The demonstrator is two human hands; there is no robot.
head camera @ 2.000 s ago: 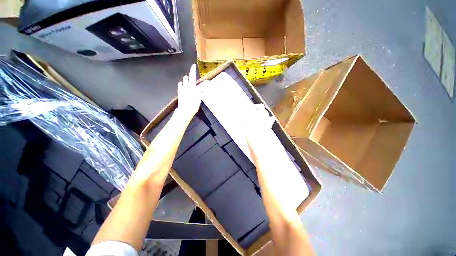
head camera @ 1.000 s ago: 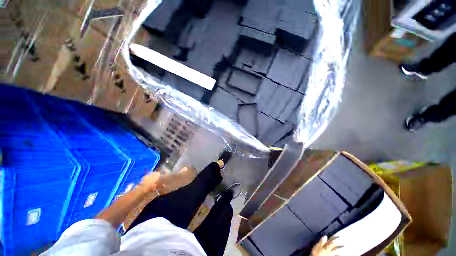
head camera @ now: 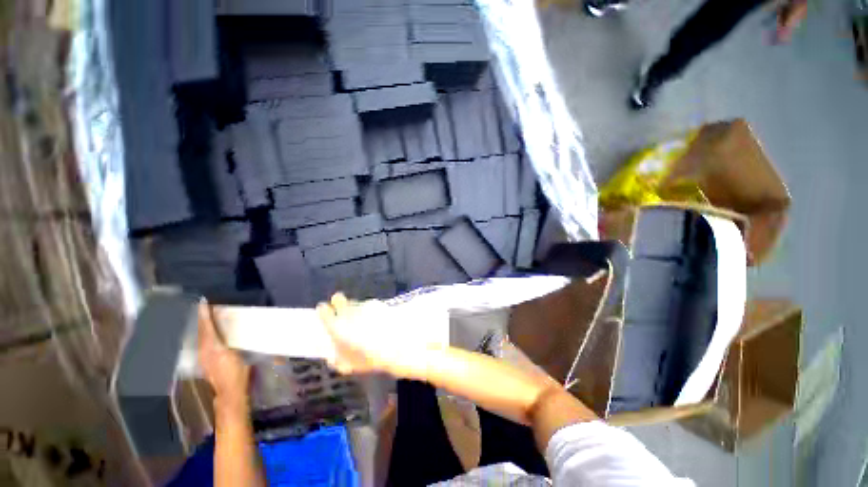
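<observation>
A long white strip [head camera: 271, 331] lies across the near edge of the film-wrapped bulk container [head camera: 562, 143], which holds many dark grey blocks [head camera: 319, 143]. My left hand [head camera: 221, 357] holds the strip near its left end. My right hand [head camera: 357, 333] grips it further right, with the fingers over its top. The strip tapers off to the right, towards the packing carton [head camera: 657, 416]. This carton holds dark blocks, and another white strip [head camera: 731, 295] curves along its right side.
A carton with yellow tape [head camera: 738, 171] and another open carton [head camera: 769, 366] stand right of the packing carton. Blue plastic [head camera: 309, 458] shows at the bottom. Another person's dark-clothed leg [head camera: 700, 38] and hand are at the upper right. Brown cardboard is on the left.
The view has turned from the packing carton to the bulk container. Both hands are now on a white strip at the container's near edge; my right hand has left the packing carton.
</observation>
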